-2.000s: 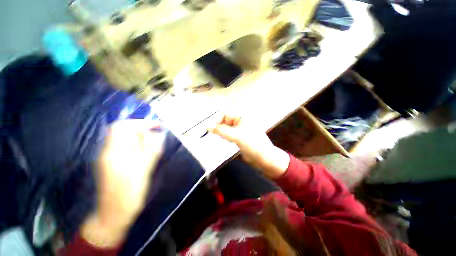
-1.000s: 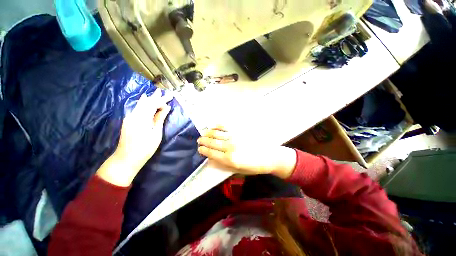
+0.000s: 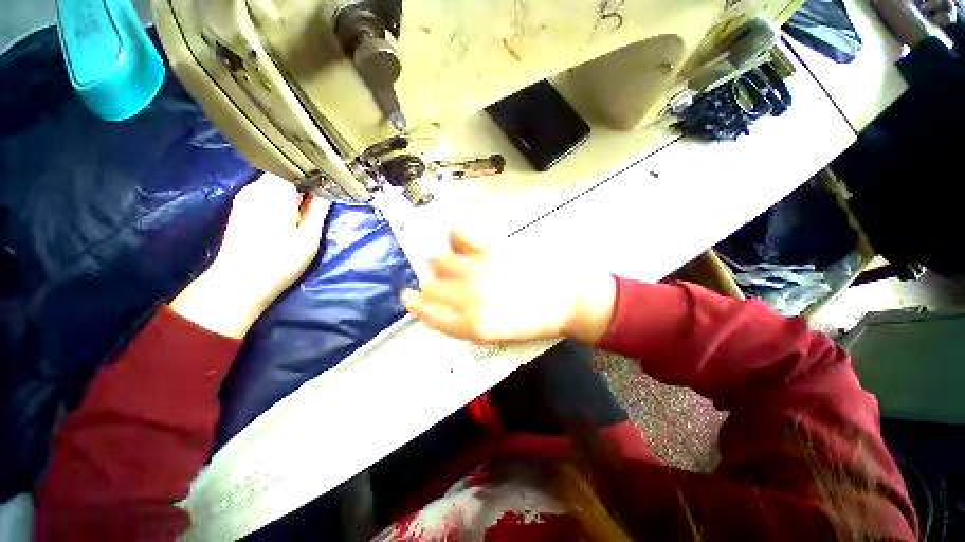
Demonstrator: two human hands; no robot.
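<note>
A shiny navy quilted panel (image 3: 328, 291) lies under the sewing machine head (image 3: 508, 42) and spreads to the left. A white edge runs along its right side near the presser foot (image 3: 372, 196). My left hand (image 3: 259, 238) lies on the panel just left of the needle area, with its fingertips partly hidden by the machine head. My right hand (image 3: 487, 296) lies at the panel's right edge on the white table, its fingers a little spread; overexposure hides whether it grips the edge.
A black phone (image 3: 540, 124) and a small brownish tool (image 3: 473, 166) lie on the bed. Dark looped scraps or scissors (image 3: 735, 106) are at right. A turquoise holder (image 3: 109, 58) is upper left. An open box of cloth offcuts (image 3: 783, 281) stands below right.
My left hand has moved left and slightly up, closer under the machine head. My right hand stays near the edge, its fingers more spread. The white table edge now shows below the panel.
</note>
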